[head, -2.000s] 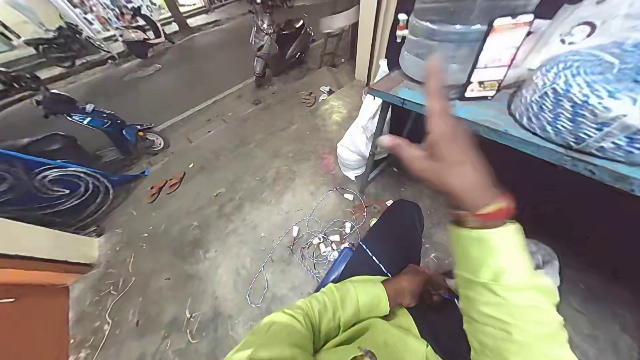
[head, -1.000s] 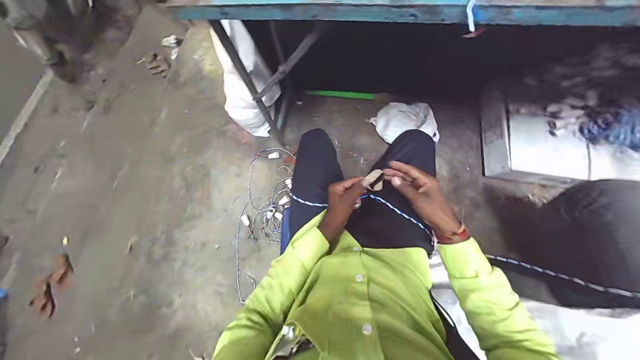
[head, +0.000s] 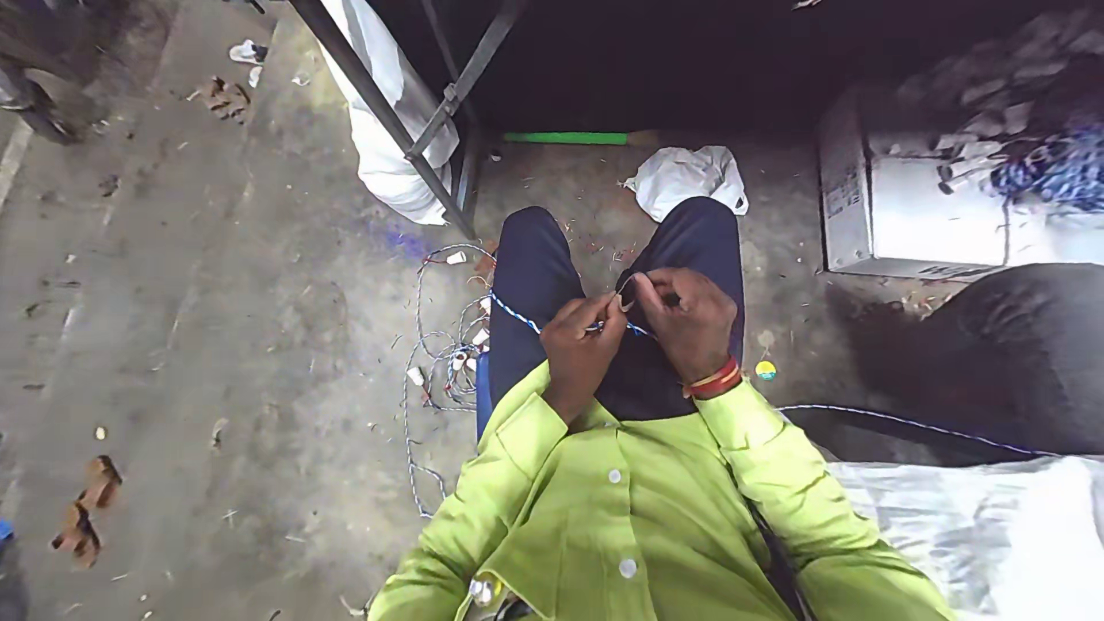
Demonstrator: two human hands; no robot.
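Over my lap, my left hand (head: 583,345) pinches a thin wire end between thumb and forefinger. My right hand (head: 690,319), with a red band at its wrist, faces it closely and grips a thin dark strand (head: 628,283). A small pale piece shows between the fingertips, partly hidden. The blue-and-white twisted wire (head: 516,312) crosses my thighs and passes under both hands. More of this wire lies in loose loops on the floor at the left, with several small white bulb holders or connectors (head: 459,360) on it.
A metal table leg (head: 379,112) stands ahead beside a white sack (head: 401,147). A white plastic bag (head: 690,179) lies beyond my knees. At right are a white box (head: 931,207) and a dark rounded surface (head: 1009,362). Brown sandals (head: 90,509) lie at far left.
My right hand was raised near a phone two seconds ago and came down to my left hand. The beige piece seen between the hands a second ago is now mostly hidden. The view has tilted down.
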